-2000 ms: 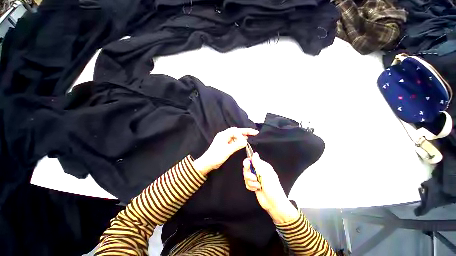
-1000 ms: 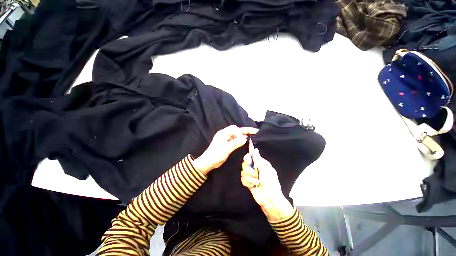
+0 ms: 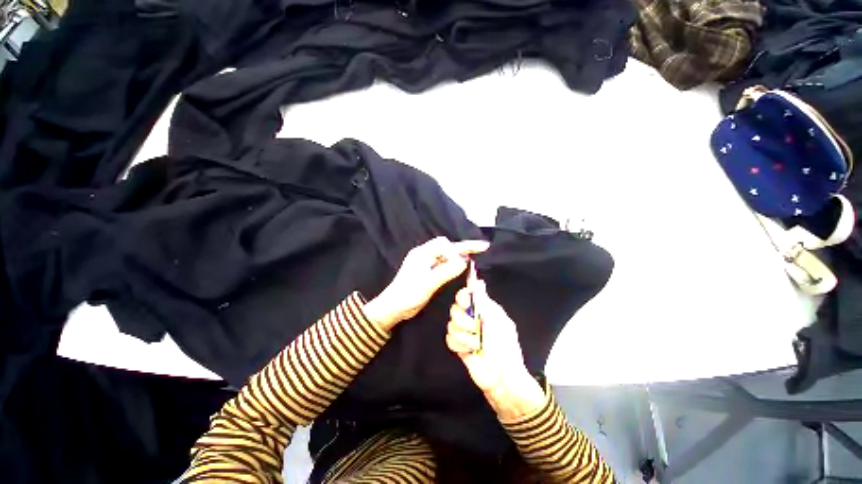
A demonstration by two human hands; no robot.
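A large black garment (image 3: 284,255) lies across the white tabletop and hangs over its near edge. My left hand (image 3: 421,277) pinches a bit of the cloth between thumb and fingers near the garment's middle right. My right hand (image 3: 487,336) is closed around thread snips (image 3: 473,284), whose blades point up at my left fingertips. The snips' handle is mostly hidden in the palm. Loose thread ends (image 3: 578,229) show at the garment's right edge. Whether the blades touch a thread is too small to tell.
More black garments (image 3: 491,33) lie along the far and left edges of the white tabletop (image 3: 680,284). A brown plaid garment (image 3: 695,43) is at the far right. A navy pouch (image 3: 783,156) with a light strap lies at the right. Metal table legs show below right.
My right hand and the snips have shifted slightly left, with the blades more upright. My left hand keeps its pinch in nearly the same place.
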